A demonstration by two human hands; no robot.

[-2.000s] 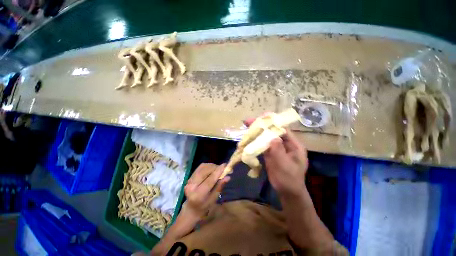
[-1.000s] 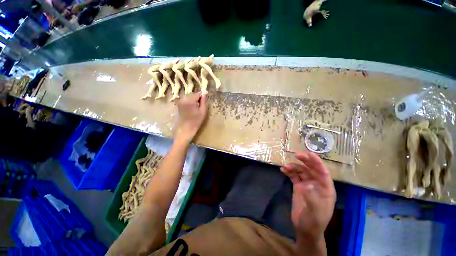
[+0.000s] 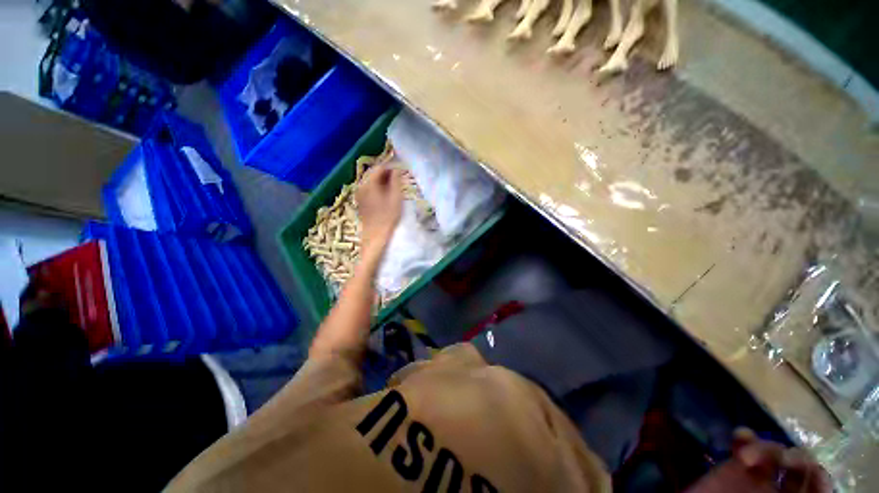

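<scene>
My left hand (image 3: 379,202) is down in the green crate (image 3: 301,247), over the beige leg parts (image 3: 337,236); it is small and blurred, so I cannot tell whether its fingers hold a leg. White liner sheet (image 3: 439,173) lies in the crate to the right of the legs. My right hand (image 3: 766,467) is at the lower right, blurred and cut off by the bottom edge, low by the bench edge; its fingers are unclear. Joined leg pairs (image 3: 626,34) stand in a row on the bench at the top, cut off by the frame.
The brown-covered bench (image 3: 540,144) runs diagonally to the right. The glue dish (image 3: 837,358) sits at far right. A blue crate (image 3: 313,125) stands beyond the green one. Stacked blue crates (image 3: 198,289) and a red one (image 3: 77,294) are at left, beside a person's dark clothing (image 3: 145,424).
The view has turned left and down. My left hand has left the leg row on the bench and moved into the green crate. My right hand is now lower and partly out of view.
</scene>
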